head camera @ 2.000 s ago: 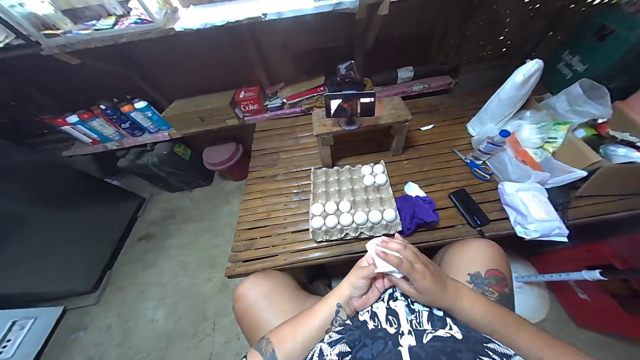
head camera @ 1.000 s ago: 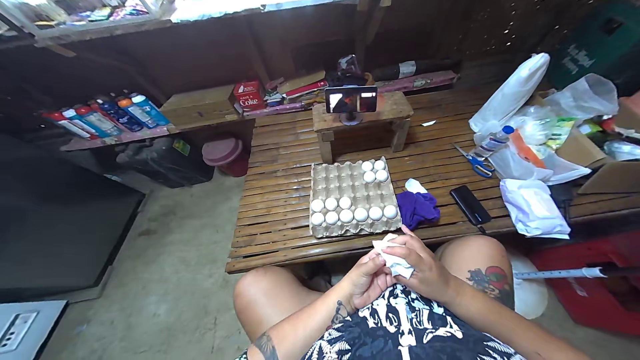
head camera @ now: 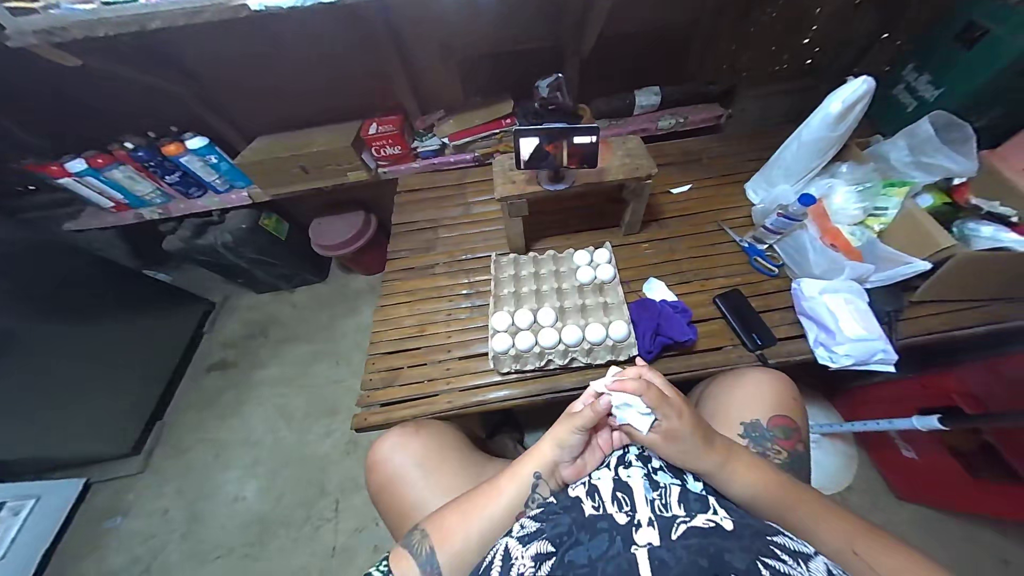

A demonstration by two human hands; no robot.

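Above my lap, my right hand grips a crumpled white tissue. My left hand is pressed against it from the other side, fingers curled; whether an egg lies inside is hidden. Just beyond my hands, a grey pulp egg tray rests on the slatted bamboo table. Several white eggs fill its near row, with three more behind them at the left and a small group at the far right corner. A purple cloth touches the tray's right side, and a white scrap lies behind the cloth.
A phone stands on a small wooden bench behind the tray. Rightward lie a black power bank or phone, blue-handled scissors, a plastic bottle, a white packet and plastic bags. The table's near edge is close to my knees.
My fingers have shifted around the white tissue, which stays between my hands. The eggs in the tray look unchanged.
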